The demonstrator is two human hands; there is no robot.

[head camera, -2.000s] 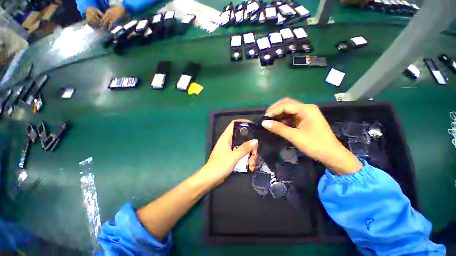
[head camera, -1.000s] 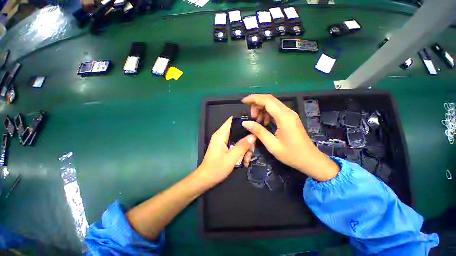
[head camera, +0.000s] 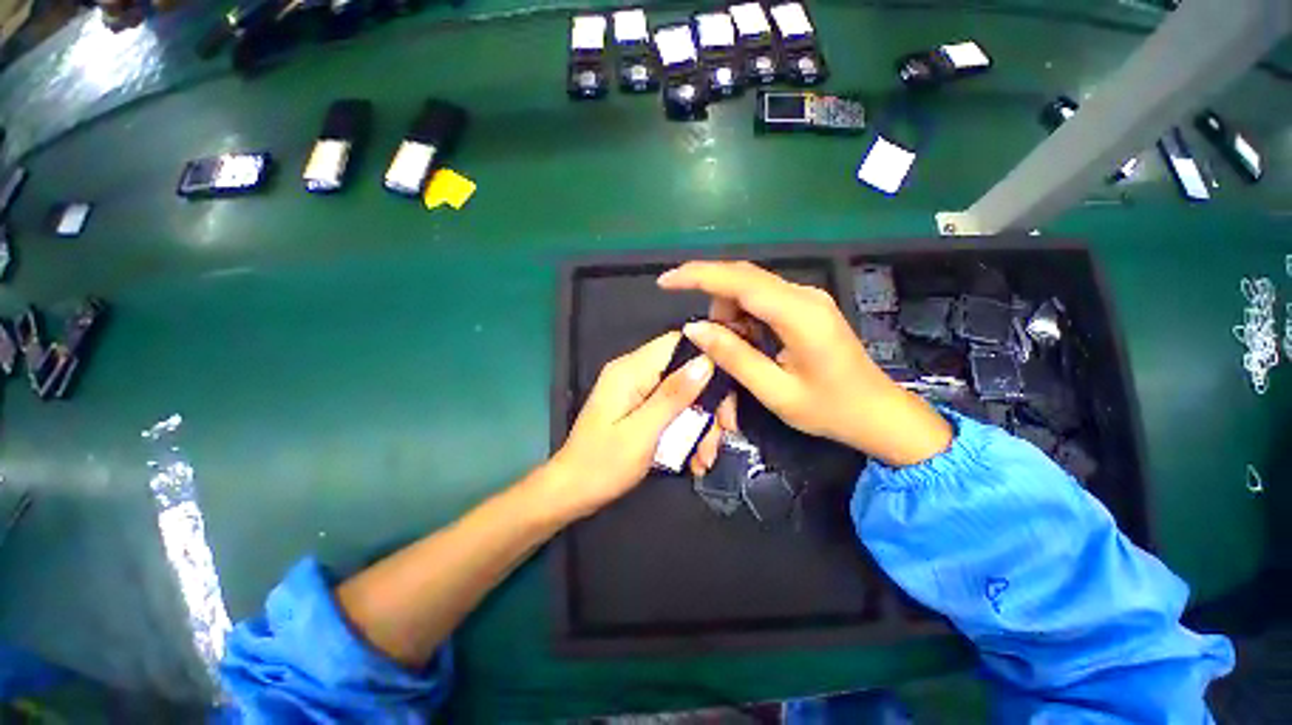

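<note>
My left hand [head camera: 624,418] holds a phone handset over the left part of the black tray [head camera: 564,567]. The handset's white lower half [head camera: 682,438] shows below my left thumb, and its dark upper end is mostly covered by my fingers. My right hand [head camera: 794,347] is at the handset's upper end, with its thumb on it and its fingers curled over it. Whether it pinches a separate cover cannot be told. A few loose square covers [head camera: 771,496] lie in the tray just below the handset. More dark covers [head camera: 996,375] lie piled in the tray's right section.
A row of handsets [head camera: 677,48] lies beyond the tray, with a keypad handset [head camera: 809,112] and a white square [head camera: 886,164] nearer. A grey post [head camera: 1091,142] slants across the upper right. A yellow tag [head camera: 449,189] and clear strip [head camera: 186,545] are left, pale loops [head camera: 1260,333] right.
My right hand has come down over the handset's upper end, its thumb close to my left thumb. The handset now sits more tilted, with its white half showing. The view has shifted, so bench items appear further left.
</note>
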